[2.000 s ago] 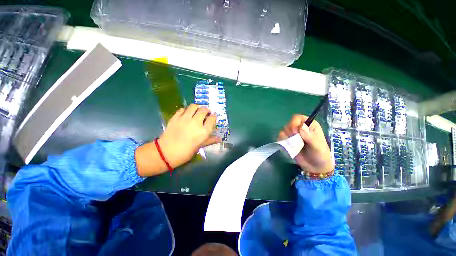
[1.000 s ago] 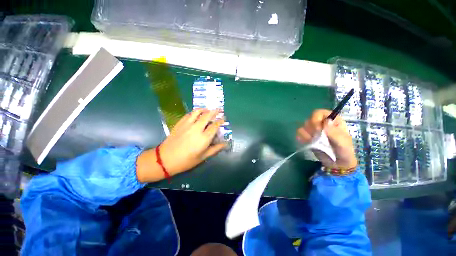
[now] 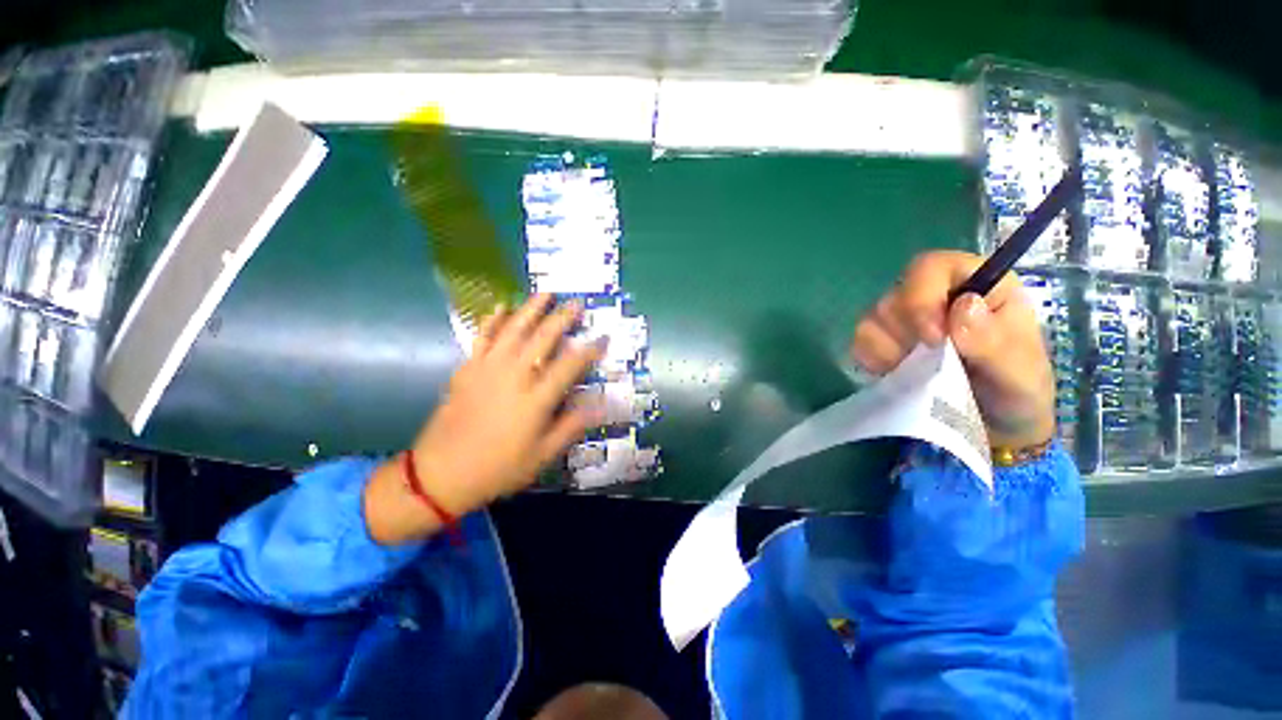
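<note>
My left hand (image 3: 509,401) lies with fingers spread at the left side of the circuit boards (image 3: 572,232), which form a column with blue edges and silvery-white areas. An amber tape strip (image 3: 457,218) lies left of the boards, its lower end at my left fingertips. My right hand (image 3: 970,345) is raised at the right and holds black tweezers (image 3: 1033,236) pointing up and right. The same hand holds a white label strip (image 3: 830,429), which curls down past the bench's front edge. Whether my left hand grips anything is unclear.
A grey strip with white borders (image 3: 218,260) lies at the left. Clear blister trays stand at the far left (image 3: 63,267) and at the right with boards in them (image 3: 1167,267). A cloudy plastic block (image 3: 534,31) stands behind the pale bar (image 3: 816,116).
My right hand has moved right with the tweezers and the white strip. My left hand has shifted left off the boards, uncovering the lower ones. The view has shifted.
</note>
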